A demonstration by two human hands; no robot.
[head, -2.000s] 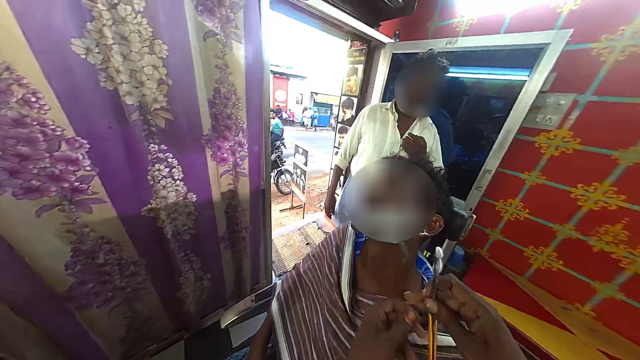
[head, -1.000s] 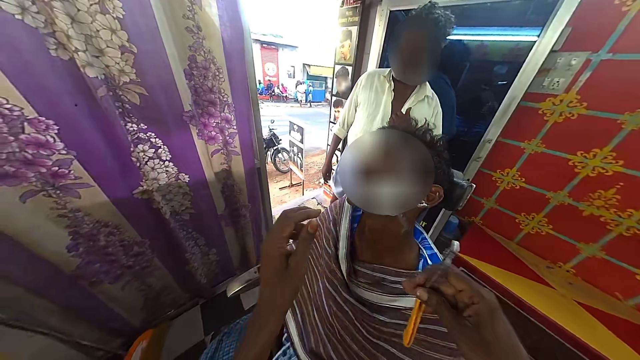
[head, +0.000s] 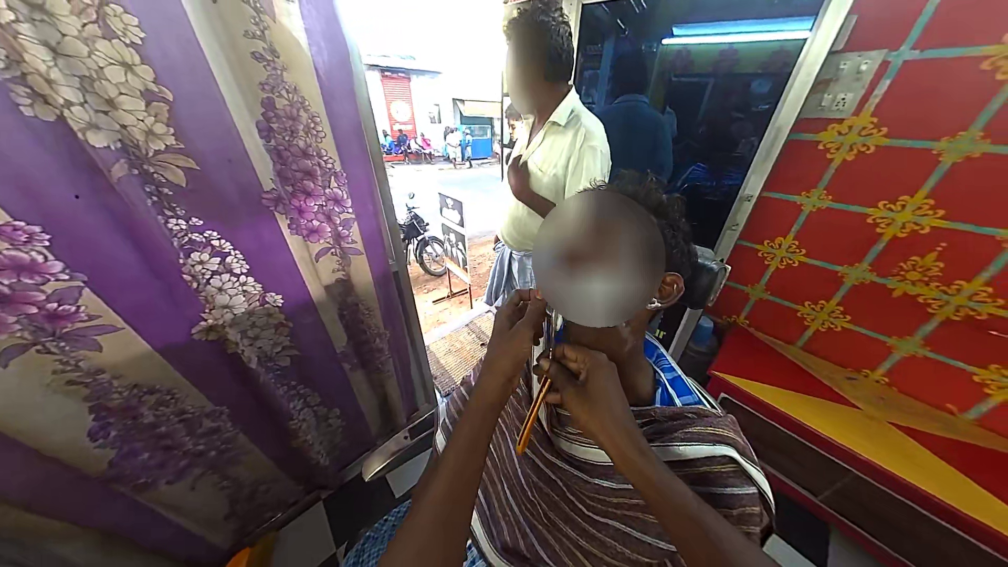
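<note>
A person (head: 606,260) leans back in a barber's chair under a brown striped cloth (head: 614,488). White lather shows by the ear. My right hand (head: 583,382) grips a straight razor (head: 534,416) in front of the neck; its orange handle slants down to the left and its metal part points up. My left hand (head: 518,323) is raised beside the jaw, at the left of the blurred face, with its fingers bent and close together. Whether those fingers pinch skin or anything else is hidden. The metal part of the razor lies between my two hands.
Behind the chair's headrest (head: 709,279) is a dark mirror or glass panel (head: 709,118). Another person in a pale shirt (head: 571,150) stands behind the seated one. A floral curtain (head: 197,276) hangs at left, and a red and yellow counter (head: 866,425) runs at right.
My left hand has moved from apart at the left to beside the jaw. My right hand has brought the razor up and left, close to it. The standing person has turned toward the doorway.
</note>
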